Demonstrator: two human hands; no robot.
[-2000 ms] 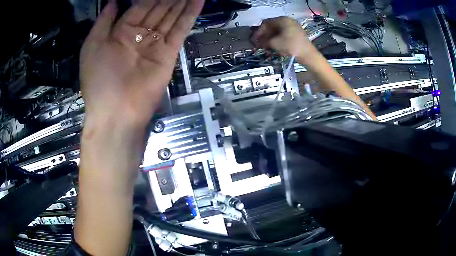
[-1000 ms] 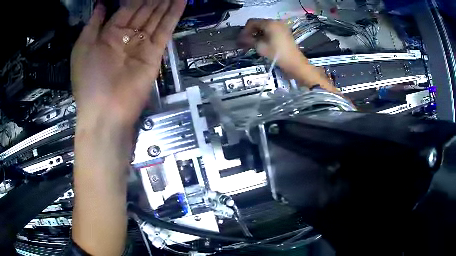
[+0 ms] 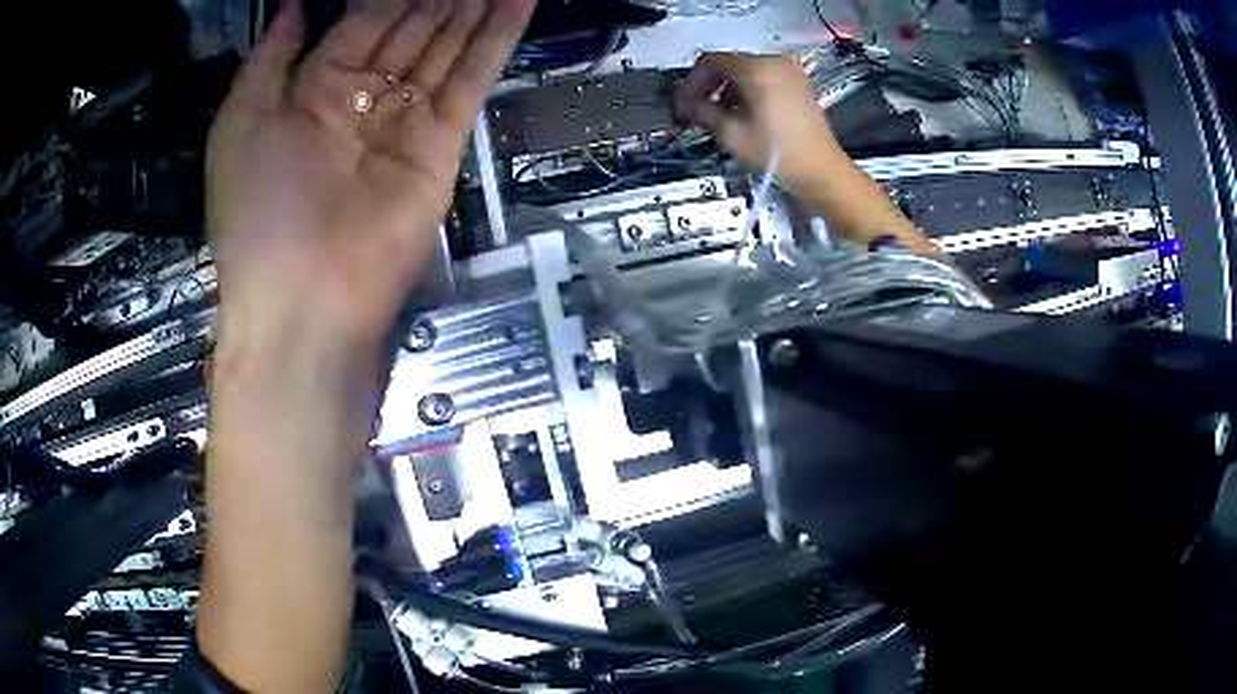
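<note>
My left hand is raised palm up at the upper left, fingers extended and cut off by the top edge. A few small shiny screws lie in its palm. My right hand is at the right end of a dark perforated base plate, behind the silver block. Its thumb and fingertips are curled together. Whether they hold something is too small to tell. Part of the right forearm is hidden behind tubes and the black cover.
A silver ribbed block stands in the middle. Clear tubes loop over the black cover at the right. Conveyor rails run across the right side. A black cable crosses the lower silver parts. Thin wires lie at the upper right.
The view has shifted slightly back and forth. My left hand still lies open with the screws. My right hand stays by the dark plate, its fingers slightly differently posed.
</note>
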